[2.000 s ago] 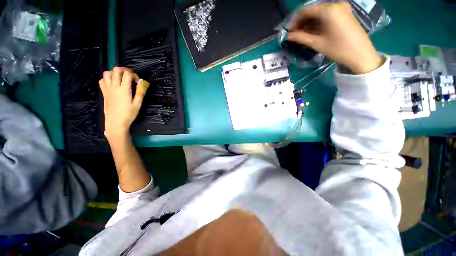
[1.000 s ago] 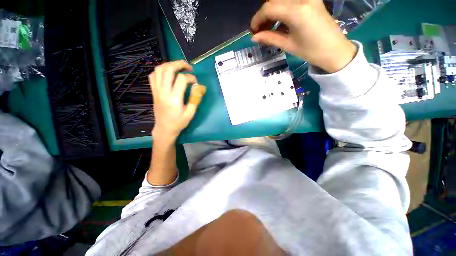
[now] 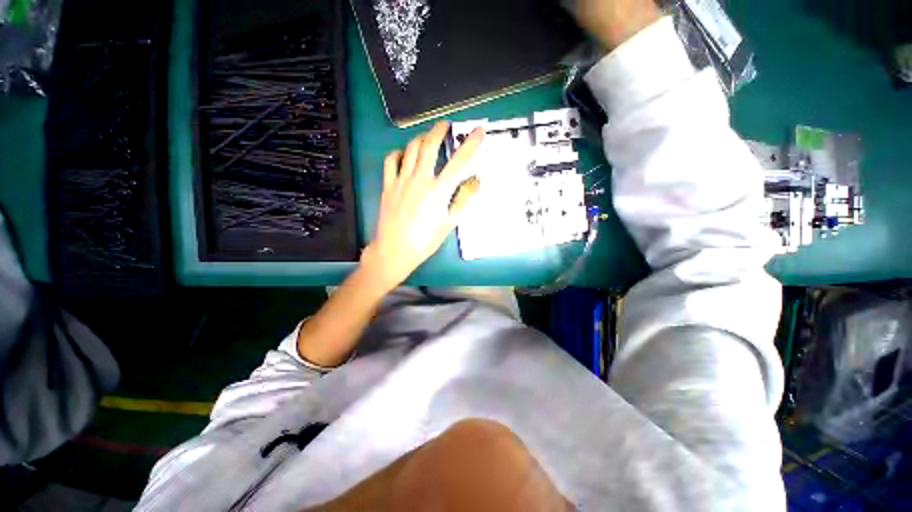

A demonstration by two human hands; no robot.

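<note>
The silver-white fixture plate (image 3: 510, 205) lies on the green bench in front of me, with dark holes and small blocks on top. My left hand (image 3: 420, 205) is over its left edge, fingers spread and pointing away from me; I cannot tell whether it holds a tiny part. My right hand (image 3: 618, 18) is at the top edge of the picture, beyond the fixture and beside the clear bag (image 3: 715, 35). It is cut off, and its fingers are hidden. The black parts tray (image 3: 480, 75) holds a heap of tiny silver pieces (image 3: 402, 38).
Two long black trays (image 3: 275, 245) with thin dark rods stand at the left. A second metal fixture (image 3: 800, 205) with a green label is at the right. Pale tubing (image 3: 580, 262) curves beside the first fixture. A grey sleeve (image 3: 50, 365) of another person is at far left.
My left hand has moved right, from the long tray to the fixture's left edge. My right hand moved left to the black tray's near edge, then away to the top edge of the picture.
</note>
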